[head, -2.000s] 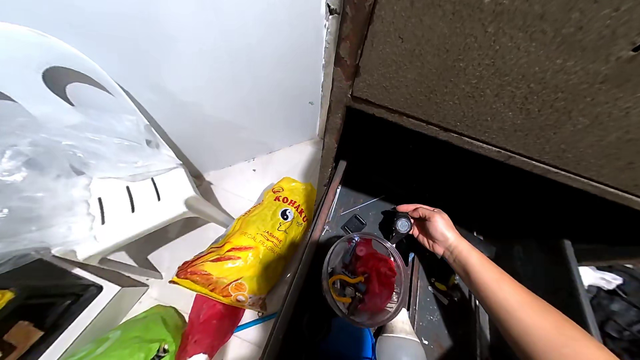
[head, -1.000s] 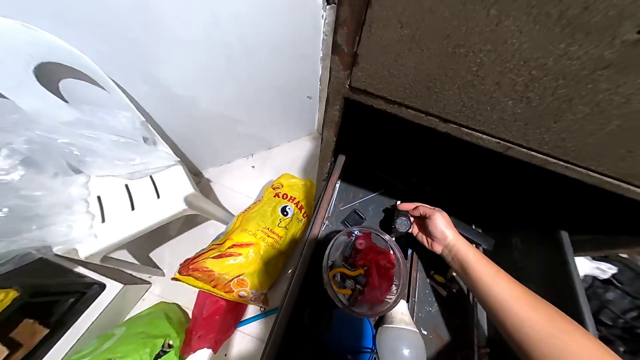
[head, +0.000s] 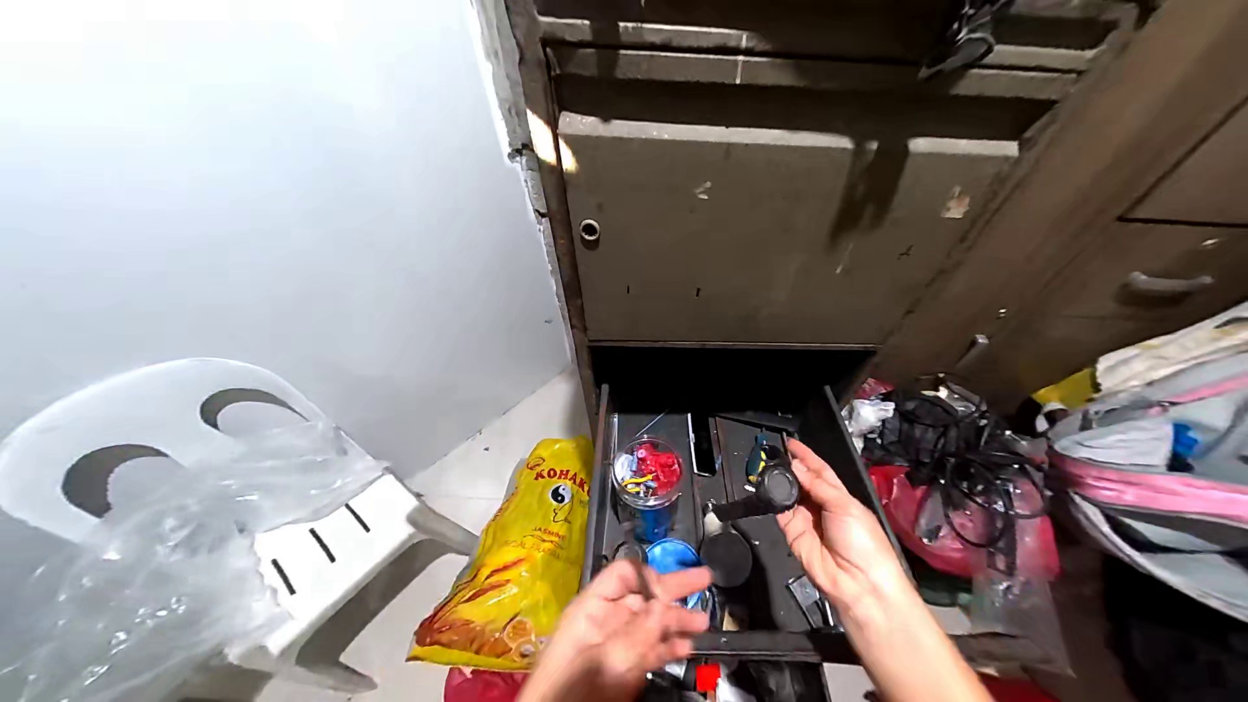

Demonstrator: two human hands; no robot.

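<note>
My right hand (head: 829, 512) holds a dark round-faced object (head: 777, 486), which looks like a wristwatch with a black strap, above an open drawer (head: 760, 645). My left hand (head: 639, 609) is over the drawer's front left part, palm up with fingers apart, blurred and holding nothing. Beyond it in the drawer stands a clear round container (head: 648, 472) with red and yellow items. A blue round item (head: 673, 556) and a dark disc-shaped item (head: 726, 558) lie nearer. A flat black object (head: 702, 445) lies toward the back.
A yellow printed bag (head: 526, 556) leans left of the drawer, near a white plastic chair (head: 331, 546) draped in clear plastic. Brown cabinet fronts (head: 741, 234) rise behind. Black cables (head: 985, 487) and a red plastic bag (head: 907, 522) lie to the right, before a grey and pink bag (head: 1150, 478).
My left hand has come into view over the drawer. My right hand still has the dark round object, now raised with its strap showing. The view has shifted and takes in more of the cabinet.
</note>
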